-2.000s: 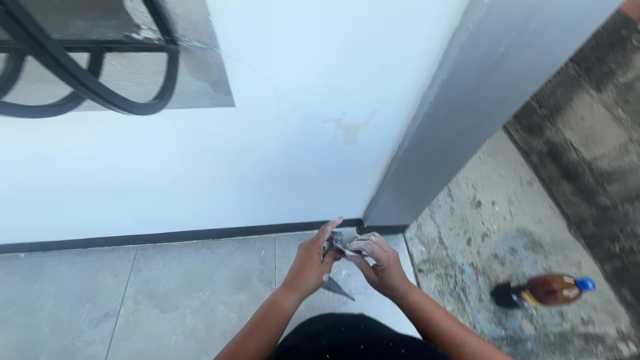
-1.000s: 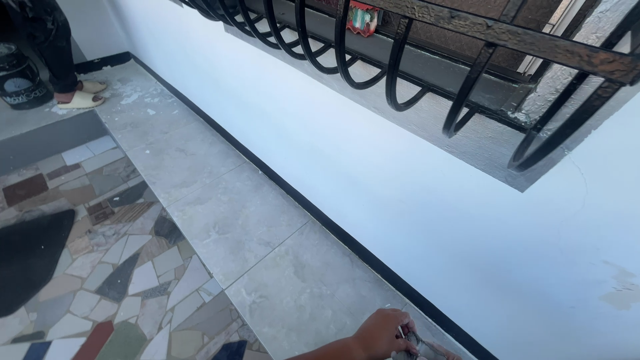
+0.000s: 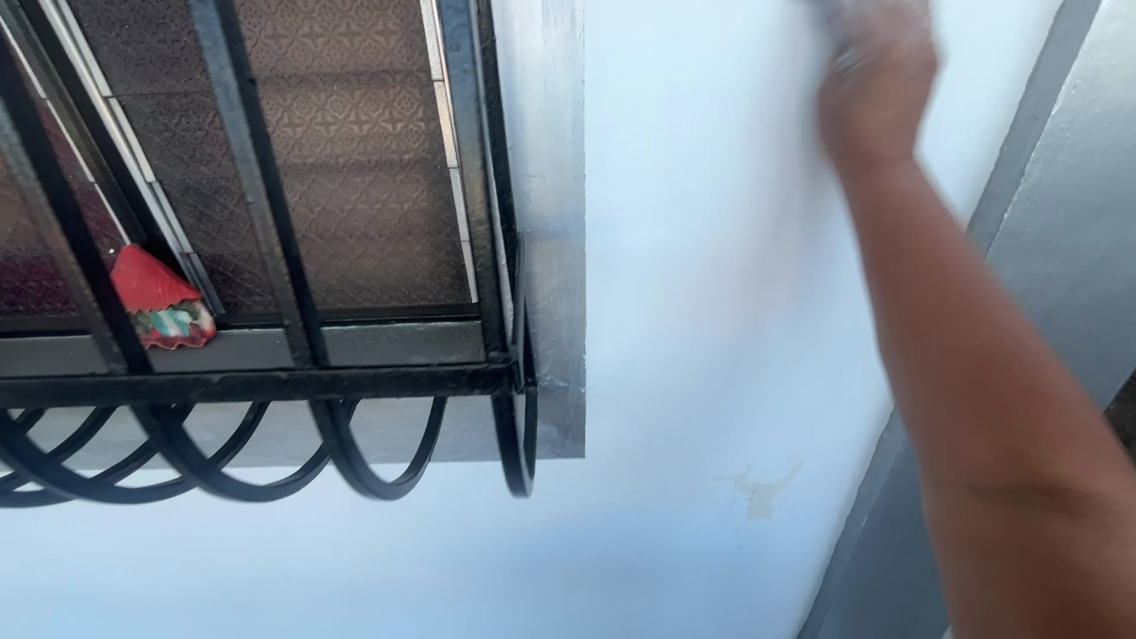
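My right hand [image 3: 879,84] is raised at the top edge of the view, in front of the white wall [image 3: 674,222]. Blur covers its fingers, which are closed around a small metal tool [image 3: 850,59]; its kind cannot be made out, and part of it lies beyond the top edge. Whether the tool touches the wall cannot be told. Lower on the wall is a beige, irregular patch [image 3: 761,495], with the forearm to its right. My left hand is out of view.
A black metal window grille [image 3: 408,380] with curved lower bars juts out at the left. Behind it are patterned window panes [image 3: 355,160] and a red cloth item [image 3: 160,288]. A grey painted border [image 3: 559,355] frames the window; a grey pillar [image 3: 1065,213] stands at the right.
Two seconds ago both my hands were together low by the wall's base, around metal tools. Now the right hand is high against the wall and the left is out of view. The view has swung up.
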